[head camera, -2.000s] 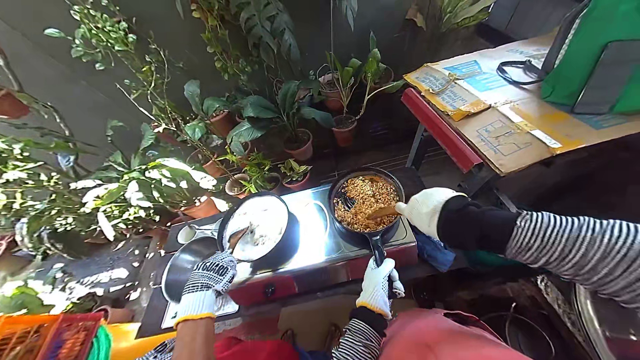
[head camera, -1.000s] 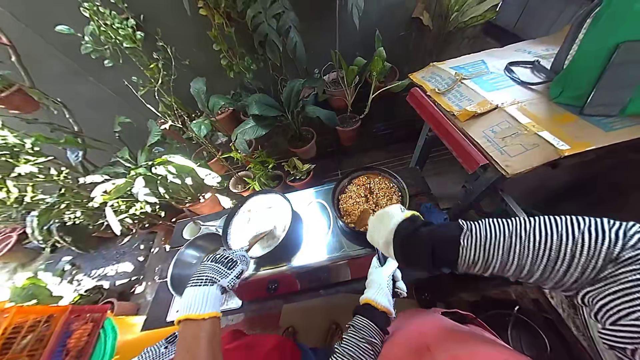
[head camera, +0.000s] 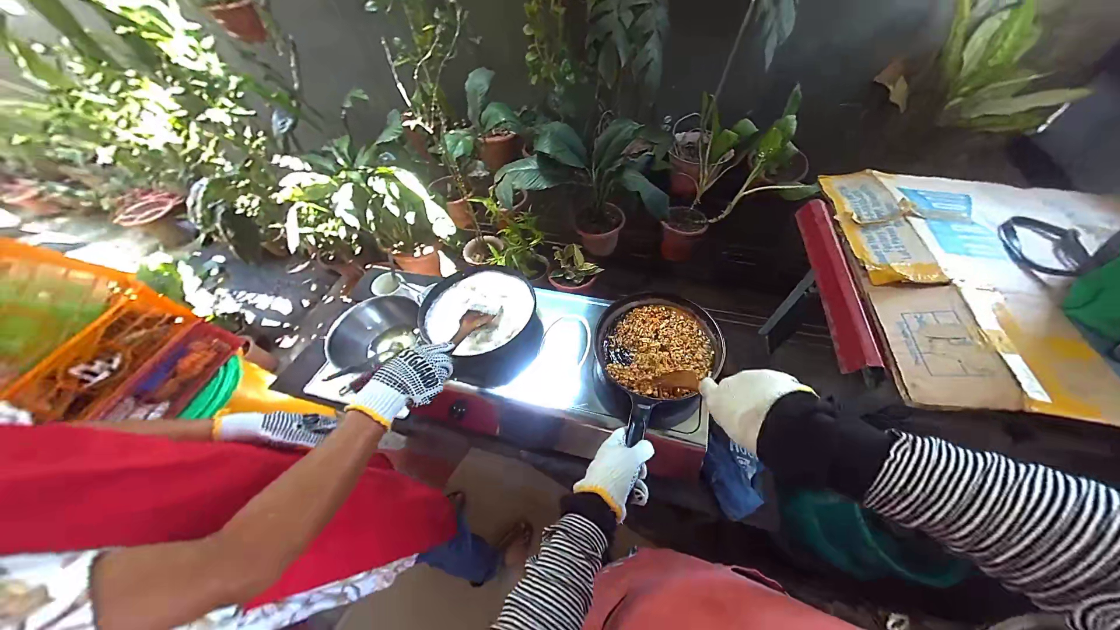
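My left hand (head camera: 615, 471), in a white knit glove, is closed around the handle of a black frying pan (head camera: 719, 343) on the right burner. The pan holds browned chopped nuts or grains (head camera: 662, 344). My right hand (head camera: 745, 404), also gloved, grips a wooden spatula (head camera: 679, 380) whose blade rests in the food near the pan's front edge. On the left burner stands another black pan (head camera: 535, 325) with a white food (head camera: 464, 302) in it; a co-worker's gloved hand (head camera: 413, 376) holds a wooden spoon (head camera: 475, 325) there.
The steel two-burner stove (head camera: 553, 395) spans the middle. An empty-looking metal pan (head camera: 337, 337) sits at its left end, beside the co-worker in red. Potted plants (head camera: 600, 229) line the wall behind. A cardboard-topped table (head camera: 929, 346) with a red edge is at right; an orange crate (head camera: 131, 284) stands far left.
The view has swung left, showing more of the co-worker. My right hand has moved back to the right from over the front of the pan. My left hand still holds the handle.
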